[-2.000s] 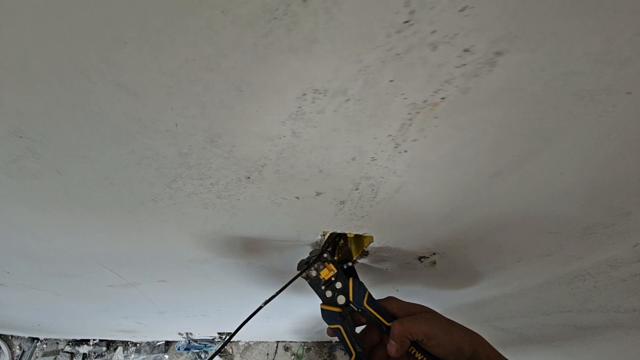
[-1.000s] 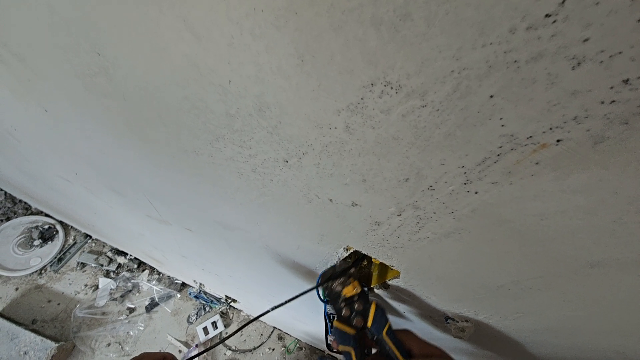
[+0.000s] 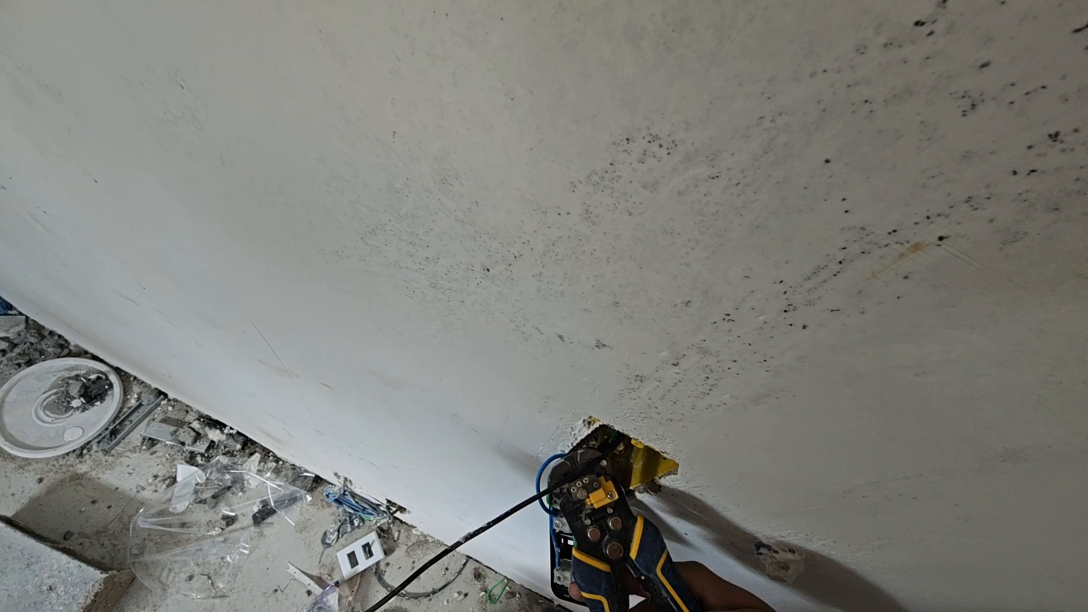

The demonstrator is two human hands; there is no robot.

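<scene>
My right hand (image 3: 710, 588), at the bottom edge, is closed around the blue and yellow handles of a wire stripper (image 3: 608, 527). Its jaws are at a black cable (image 3: 476, 531), in front of a rough opening with a yellow electrical box (image 3: 653, 464) in the white wall (image 3: 408, 280). Whether the jaws grip the cable is unclear. A blue wire (image 3: 541, 476) loops beside the jaws, and a black device frame (image 3: 561, 565) shows behind the handles. The cable runs down left out of view. My left hand is not visible.
On the dusty floor at lower left are a white plastic lid (image 3: 34, 425) with rubble, a clear plastic bag (image 3: 195, 535), a white faceplate (image 3: 360, 555), a bundle of blue wires (image 3: 353, 503) and a concrete slab edge (image 3: 51, 569). A chipped hole (image 3: 778, 561) marks the wall at right.
The view has swung, showing more floor at left. The wire stripper stays by the wall opening in my right hand. Fingers at the bottom left one second ago are out of view now.
</scene>
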